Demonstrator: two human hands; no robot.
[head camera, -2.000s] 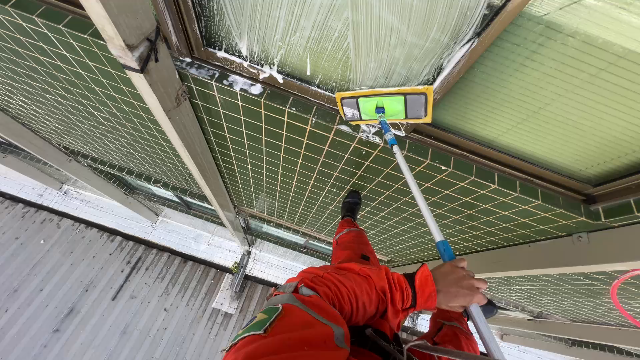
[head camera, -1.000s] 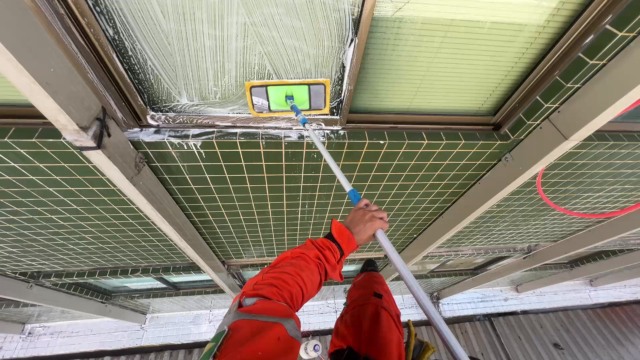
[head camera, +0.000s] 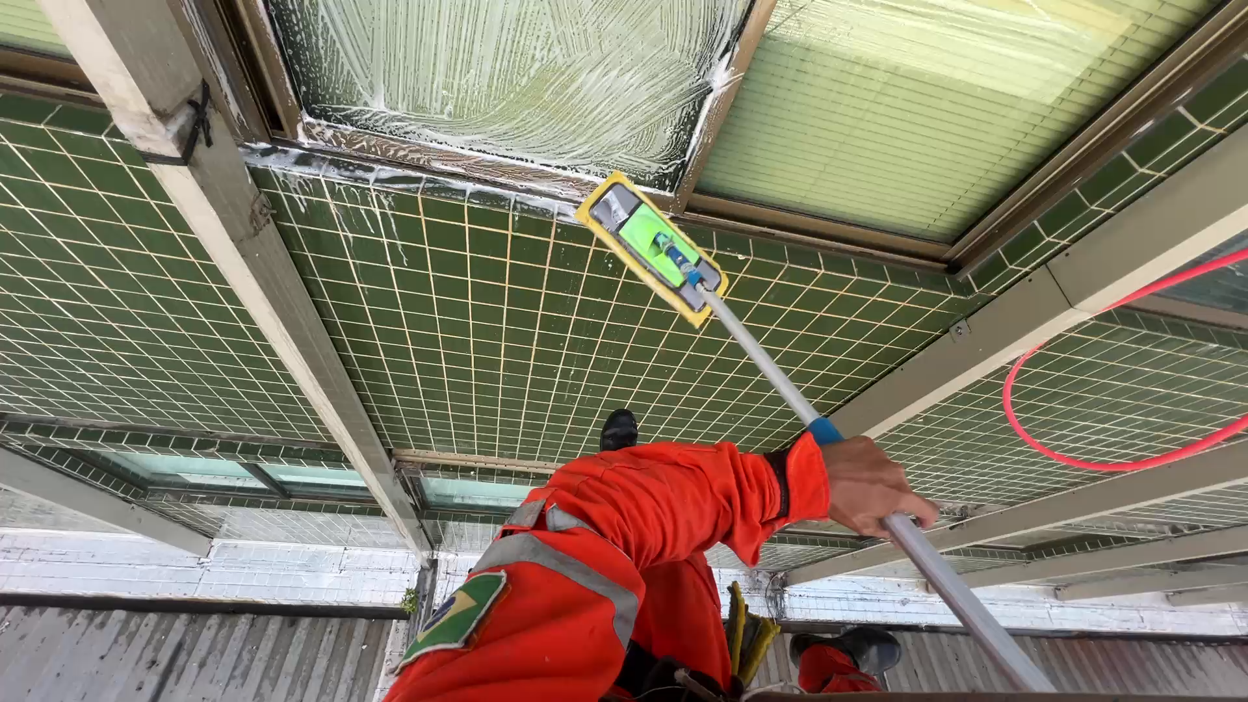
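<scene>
My left hand (head camera: 873, 487), in an orange sleeve with a reflective band, is closed around the metal pole (head camera: 765, 366) just below its blue collar. At the pole's far end, a flat washing head (head camera: 658, 244) with a yellow-edged pad and green mount is tilted over the green tiles, its upper corner at the window frame's lower edge. Whether the whole pad touches the wall cannot be told. Above it, streaky white foam covers the soapy window pane (head camera: 507, 78). Suds run down the tiles left of the head. My right hand is not in view.
Beige beams (head camera: 244, 244) slope down on both sides of the green tiled wall (head camera: 487, 322). A second window (head camera: 877, 117) with blinds adjoins the soapy one. A pink-red hose (head camera: 1024, 419) loops at right. My black shoe (head camera: 619, 429) is against the wall; corrugated roofing (head camera: 195, 653) lies far below.
The washing head has moved off the pane's lower edge to the right and down, onto the tiles, and has turned from level to slanted. My left hand still grips the pole.
</scene>
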